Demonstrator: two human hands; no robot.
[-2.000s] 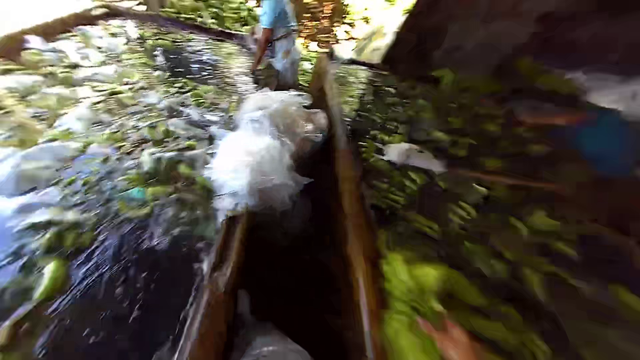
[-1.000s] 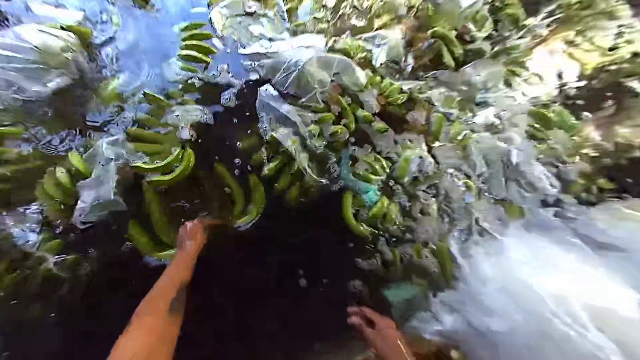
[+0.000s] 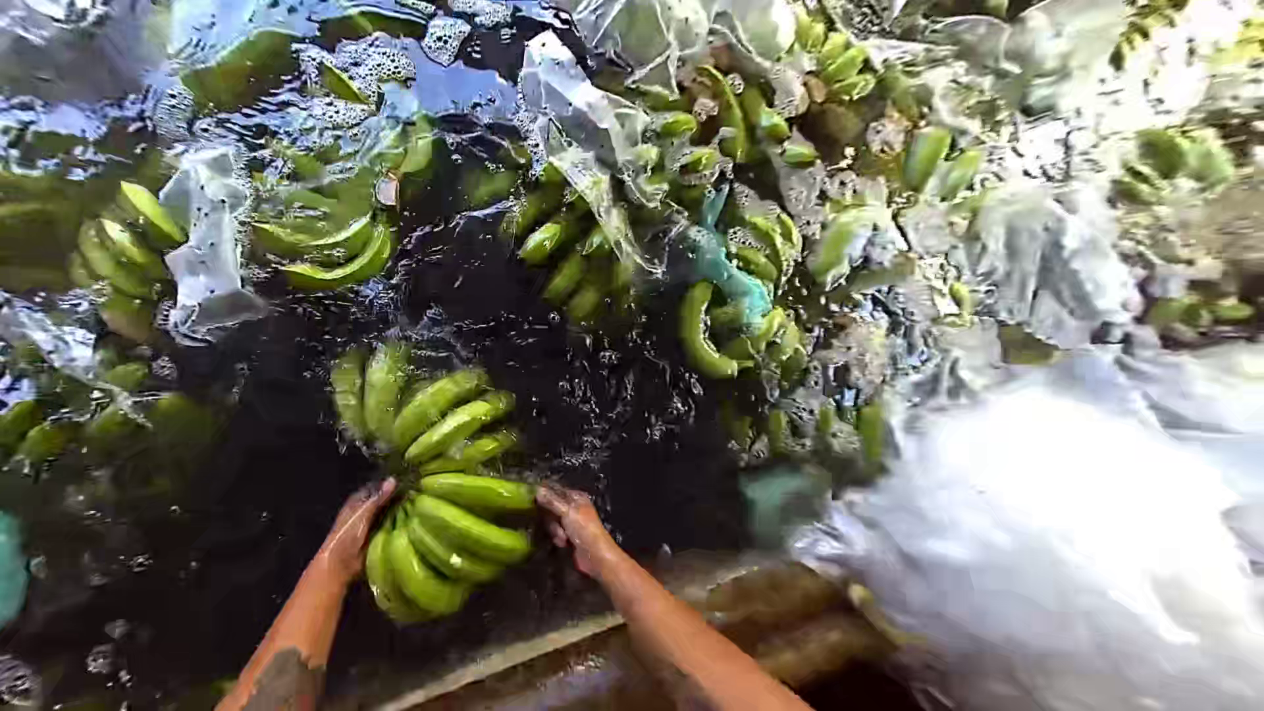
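Observation:
A large hand of green bananas (image 3: 459, 528) is at the water's surface in the lower middle of the view, its fruit fanned out to the right and below. My left hand (image 3: 363, 518) grips it at the crown, on its left side. With bent fingers, my right hand (image 3: 573, 523) holds the tip of a banana on the right side. More green bananas (image 3: 380, 395) fan upward just above and behind, partly in the water; whether they belong to the same cluster is hard to tell.
Dark water surrounds both hands. Green banana clusters (image 3: 331, 247) float farther off, among clear plastic sheets (image 3: 209, 232) and a teal plastic piece (image 3: 731, 272). The tank's wet edge (image 3: 533, 652) runs along the bottom. White plastic (image 3: 1047, 513) is heaped at the lower right.
The view has swung from the trough to the water. Since one second ago my hands have come together around the banana cluster, which is now at the surface between them.

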